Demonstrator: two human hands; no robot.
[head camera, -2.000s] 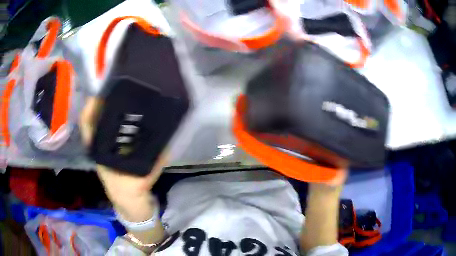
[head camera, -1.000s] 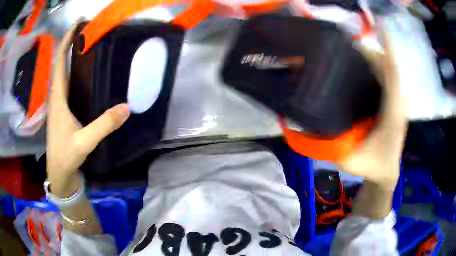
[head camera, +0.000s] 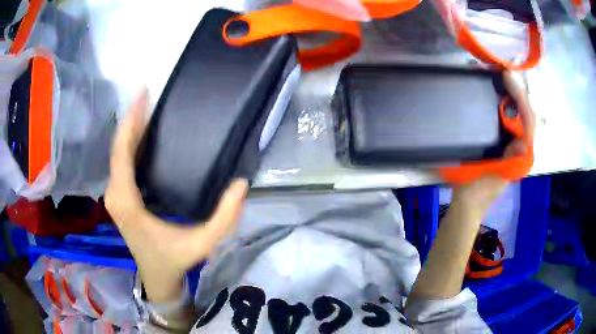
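Note:
My left hand (head camera: 173, 238) grips the lower end of a black power bank (head camera: 202, 111), tilted, with its plain side up and the edge of its white oval (head camera: 280, 107) showing on the right side. Its orange strap (head camera: 297, 23) sticks out at the upper end. My right hand (head camera: 500, 176) holds a second power bank (head camera: 421, 117) by its right end, lying level with a glossy dark face up. That one's orange strap (head camera: 487, 168) is at the hand. Part of the right fingers is hidden behind it.
Bagged units with orange straps stand at the left (head camera: 40, 121) and at the upper right (head camera: 503, 39). A white sheet (head camera: 568, 107) is on the right of the table (head camera: 294, 179). Below the edge are a blue bin with bagged units (head camera: 82, 258) and another with unbagged ones (head camera: 532, 228).
The left power bank has turned so its oval faces right instead of up. The right one has turned level, its printed side no longer showing. Both stay held.

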